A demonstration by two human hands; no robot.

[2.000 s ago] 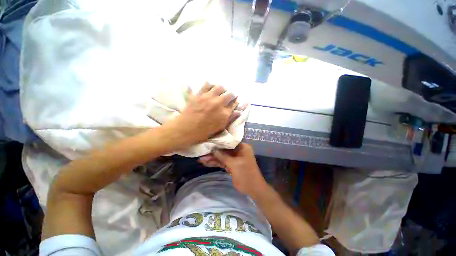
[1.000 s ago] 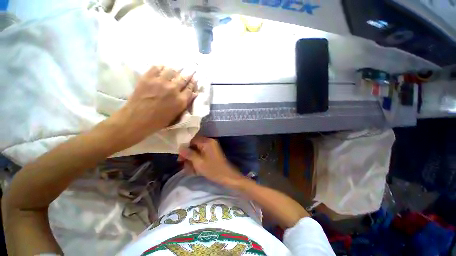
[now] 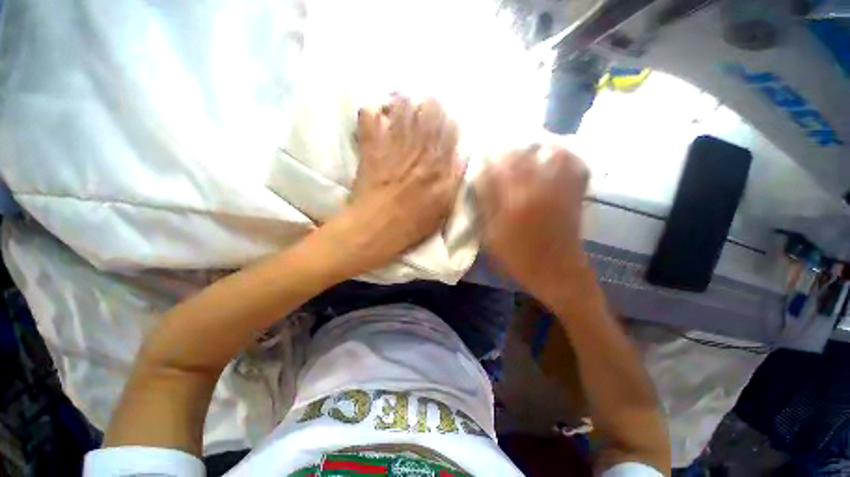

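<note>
The cream garment piece (image 3: pixel 140 168) lies in large soft folds over the left of the machine table. My left hand (image 3: pixel 405 172) lies on its folded edge with fingers curled, gripping the cloth. My right hand (image 3: pixel 536 210) is blurred, close beside the cloth edge on the right; its fingers look curled, but whether they hold cloth cannot be told. The needle area is lost in lamp glare; a dark machine part (image 3: pixel 564 93) shows just beyond my right hand.
A black phone (image 3: pixel 699 214) lies right of my right hand. The machine head (image 3: pixel 746 84) spans the upper right, with a yellow item (image 3: pixel 623 79) under it. The grey table edge (image 3: pixel 746 307) runs along the front. More cream cloth (image 3: pixel 93 326) hangs lower left.
My right hand has risen from below the table edge to above the table, beside my left hand. My left hand stays on the cloth. The camera view has shifted and tilted.
</note>
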